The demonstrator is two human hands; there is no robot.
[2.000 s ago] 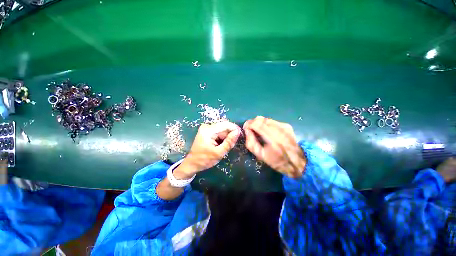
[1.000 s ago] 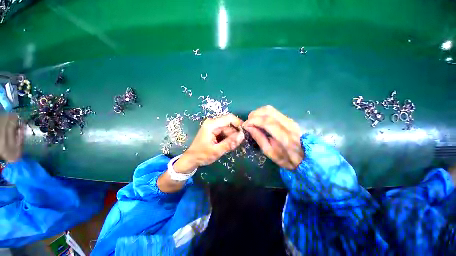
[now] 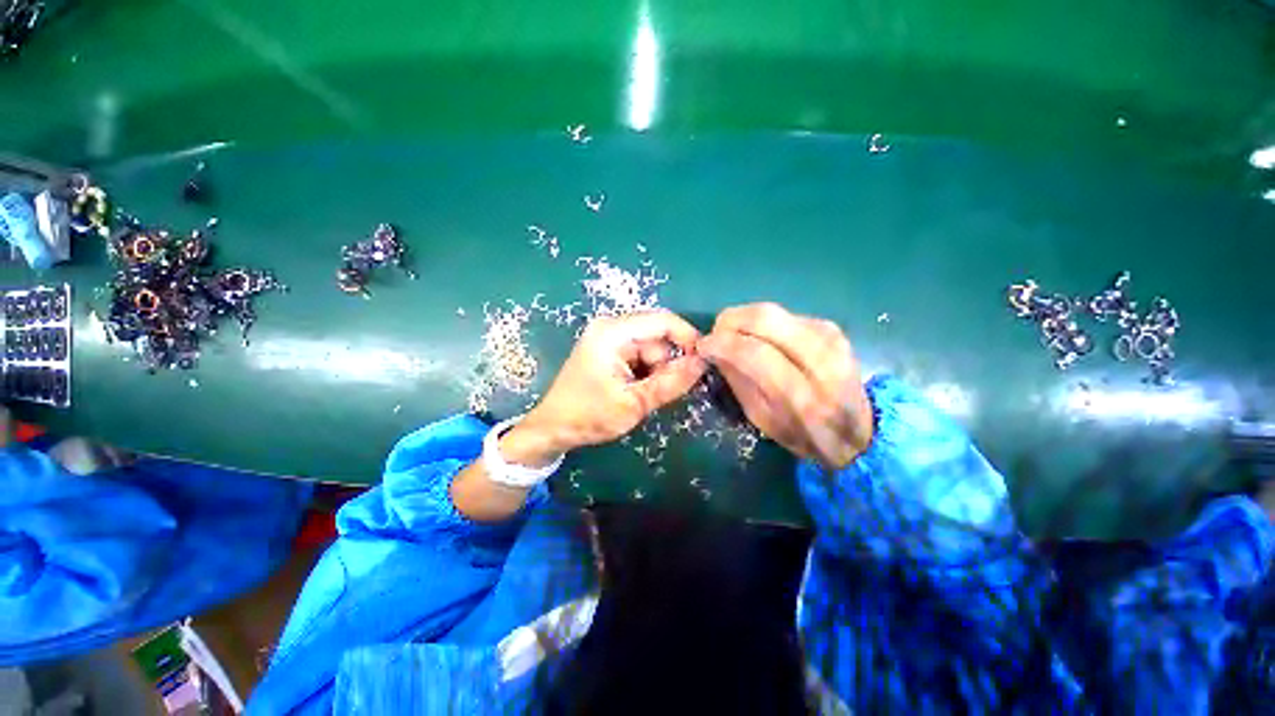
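Observation:
My left hand (image 3: 625,375) and my right hand (image 3: 787,375) meet fingertip to fingertip over the green workbench (image 3: 783,210). They pinch a small dark ring-and-link piece (image 3: 716,389) between them; most of it is hidden by the fingers. Just beyond my left hand lies a heap of tiny silver-white connectors (image 3: 615,285). A heap of tiny gold-tone fittings (image 3: 506,353) lies left of my left hand. More tiny bits (image 3: 671,441) are scattered on the bench below my hands.
A large dark heap of ringed pieces (image 3: 165,297) lies left, with a small dark cluster (image 3: 373,258) between it and the centre. Linked silver pieces (image 3: 1098,325) lie right. A gridded tray (image 3: 35,344) is at far left. Blue sleeves of neighbours (image 3: 98,539) show at both sides.
Part of the large left heap now lies apart as a small cluster. The neighbour's hand at the left has gone out of view. The view has shifted slightly; my hands stay together.

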